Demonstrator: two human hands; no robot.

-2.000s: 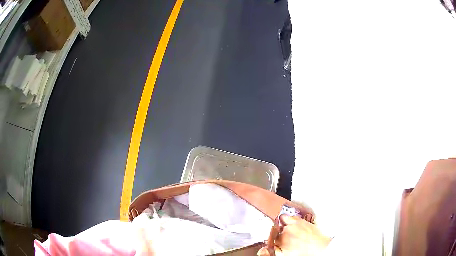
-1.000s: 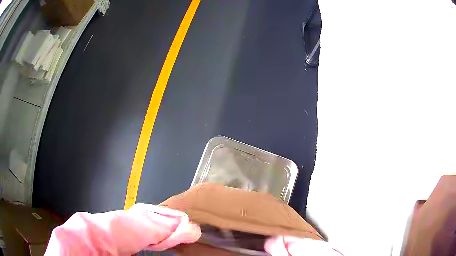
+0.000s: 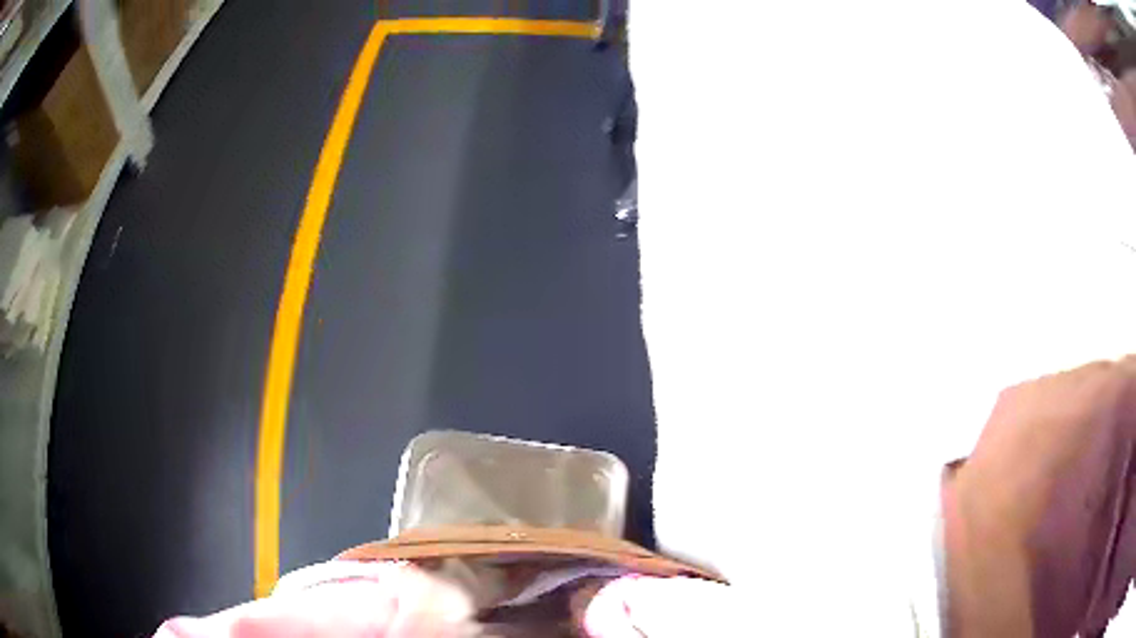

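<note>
The brown handbag (image 3: 517, 543) is at the bottom edge of the picture, with only its far rim and part of its mouth in view. The mouth is a narrow gap, dark inside with something pale in it. My left hand (image 3: 374, 603) is overexposed and blurred, at the left side of the mouth and holding the rim. My right hand (image 3: 654, 611) holds the right side of the mouth, its thumb tip at the gap. Both hands are cut off by the lower edge, and most fingers are hidden.
A grey rounded stool top (image 3: 511, 484) shows beyond the bag. The white table (image 3: 810, 274) is on the right, with brown bags (image 3: 1059, 499) near its closer end. A yellow line (image 3: 299, 280) marks the dark floor. Shelving with a carton (image 3: 75, 131) is at the left.
The wide mouth showing white paper has narrowed. My right hand has shifted from the bag's right end to its mouth. The view has shifted, and the bag sits lower in the picture.
</note>
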